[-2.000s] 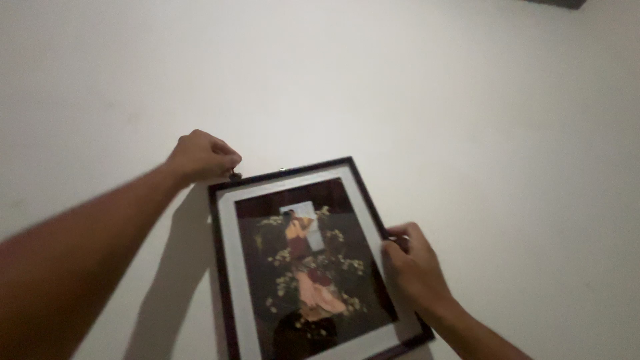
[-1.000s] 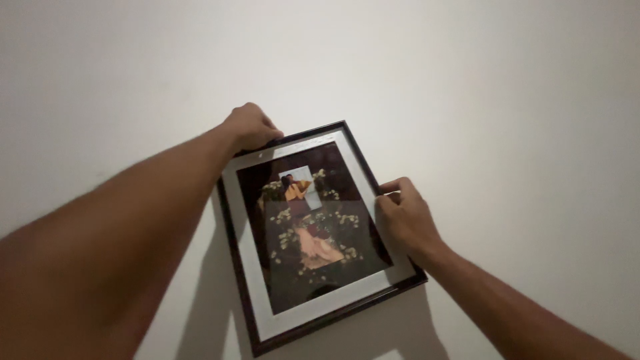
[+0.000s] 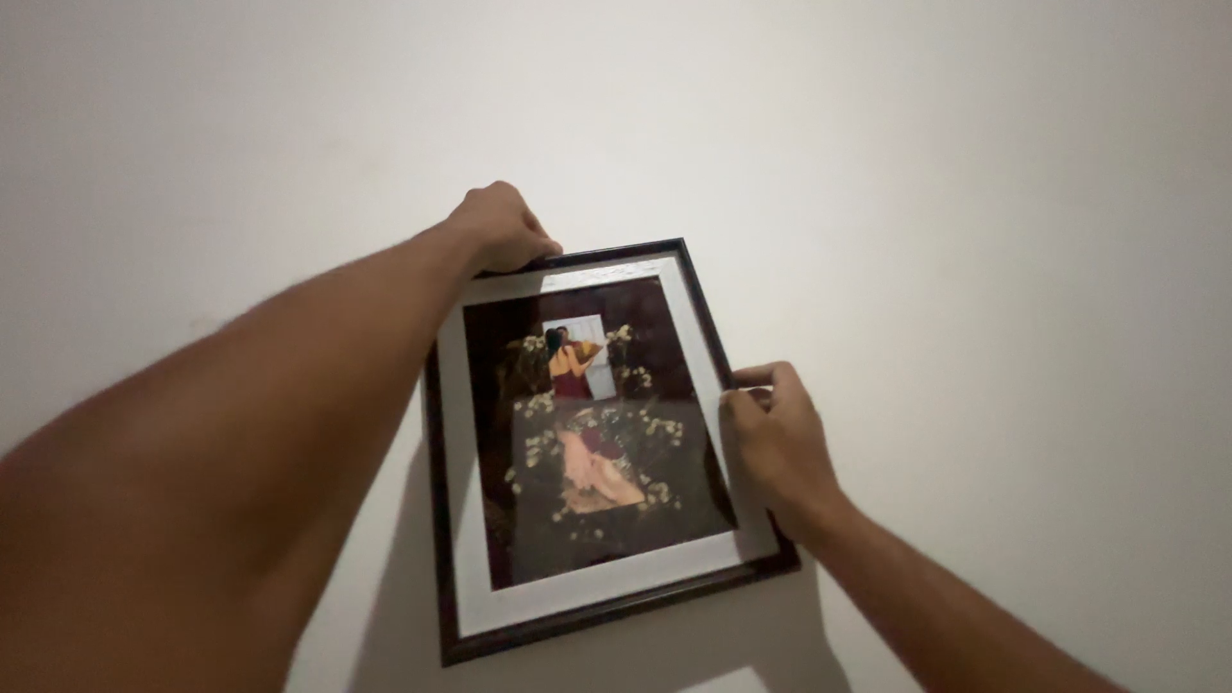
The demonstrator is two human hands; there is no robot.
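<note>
A framed picture (image 3: 616,462) with a dark frame, a pale mat and glass is held up against the wall, tilted a little. Flowers and small figures show on its dark picture area. My left hand (image 3: 502,229) is at the top edge of the frame, its fingertips down at or behind the rim and partly hidden. My right hand (image 3: 782,448) pinches the right edge of the frame, thumb in front, some fingers behind it. Whatever lies behind the frame is hidden.
A plain off-white wall (image 3: 914,192) fills the background. Shadows of the frame and arms fall on the wall below and to the left of the frame. A brighter patch shows at the bottom edge of the view.
My left hand has moved from the frame's top left corner towards the middle of its top edge. My right hand stays on the right edge. The view has shifted.
</note>
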